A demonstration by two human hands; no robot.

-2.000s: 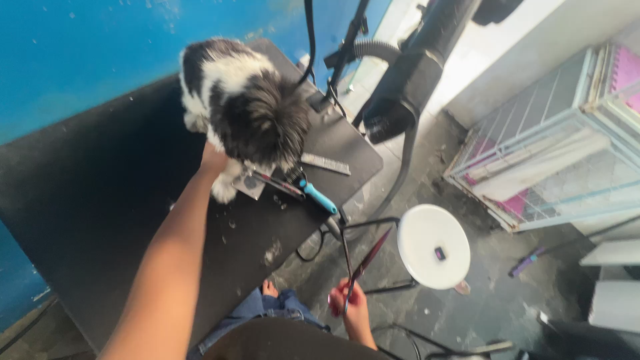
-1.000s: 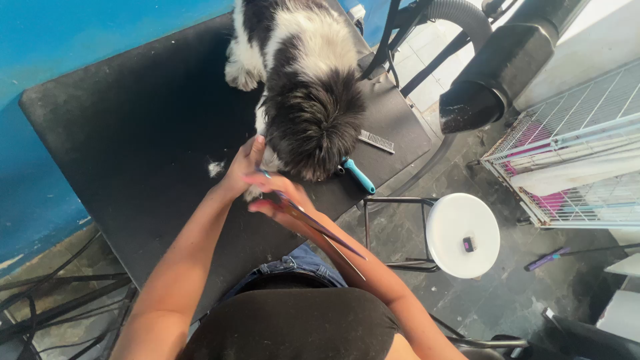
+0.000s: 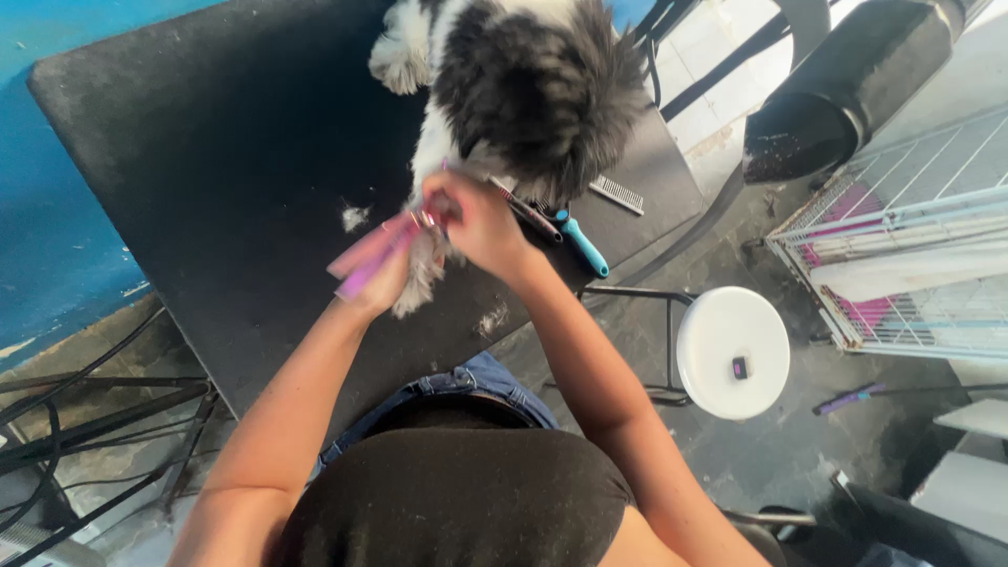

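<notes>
A black-and-white long-haired dog stands on the black grooming table, its head lowered. Blurred purple-pink scissors lie across its front leg, their rings in my right hand. My left hand is at the same leg, just above the paw, partly behind the blurred blades; its fingers are mostly hidden. Beside my right hand lie a dark slim tool and a blue-handled grooming tool. A metal comb rests under the dog's muzzle side. Tufts of cut hair lie on the table.
A round white stool with a small dark object on top stands right of the table. A black dryer nozzle hangs at the upper right, above a white wire cage. Cables and black metal legs are at the lower left.
My right hand with the scissors has come from beyond the table's edge to the dog's front leg. The blades pointed towards my body one second ago and now point down-left.
</notes>
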